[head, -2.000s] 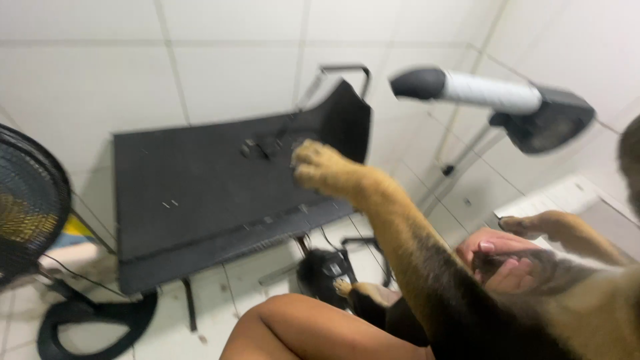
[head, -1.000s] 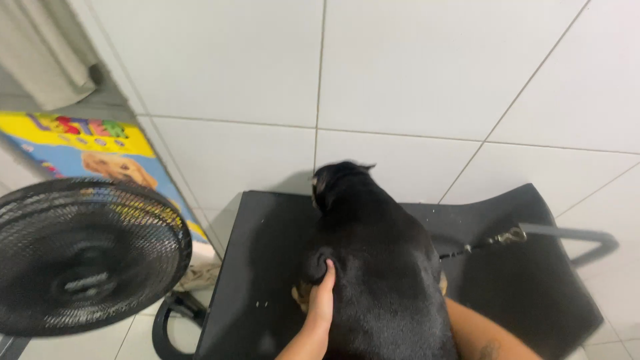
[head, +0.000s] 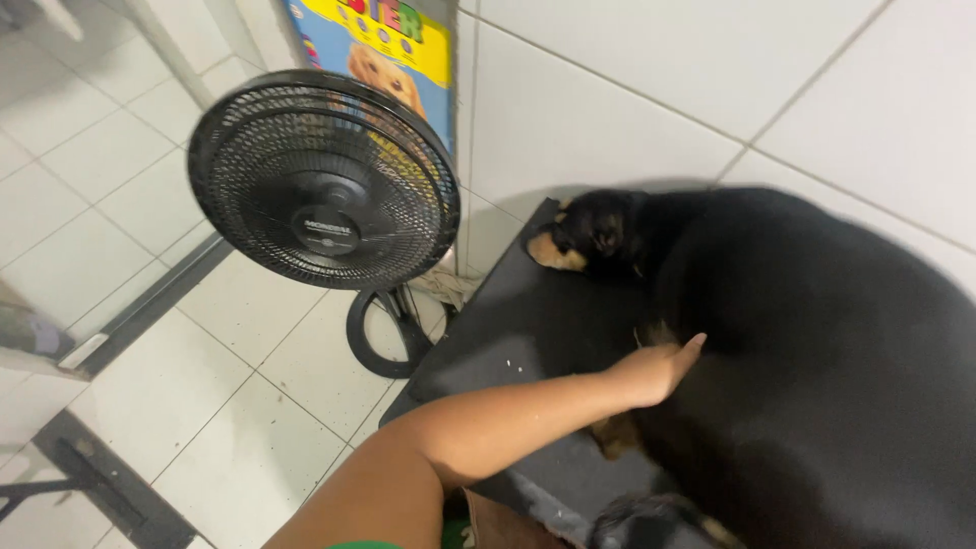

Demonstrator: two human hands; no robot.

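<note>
A black and tan dog (head: pixel 808 328) is on a black-topped table (head: pixel 488 343), its head near the table's far left corner, low over the surface. My left hand (head: pixel 656 374) rests against the dog's near side, behind a front leg, with the thumb pointing up along the dark coat. The fingers are partly hidden against the body, so whether they grip is unclear. A tan paw (head: pixel 616 436) shows just below my wrist. My right hand is out of view.
A black pedestal fan (head: pixel 324 179) stands left of the table, its round base (head: pixel 389 335) on the white tiled floor. Behind it is a colourful poster (head: pixel 438 61) with a dog picture. A white tiled wall (head: pixel 610 91) runs close along the table's far side.
The dog was held above and beside the table two seconds ago and is now on it. My right arm, seen at the dog's other side one second ago, has left view. The view has swung left.
</note>
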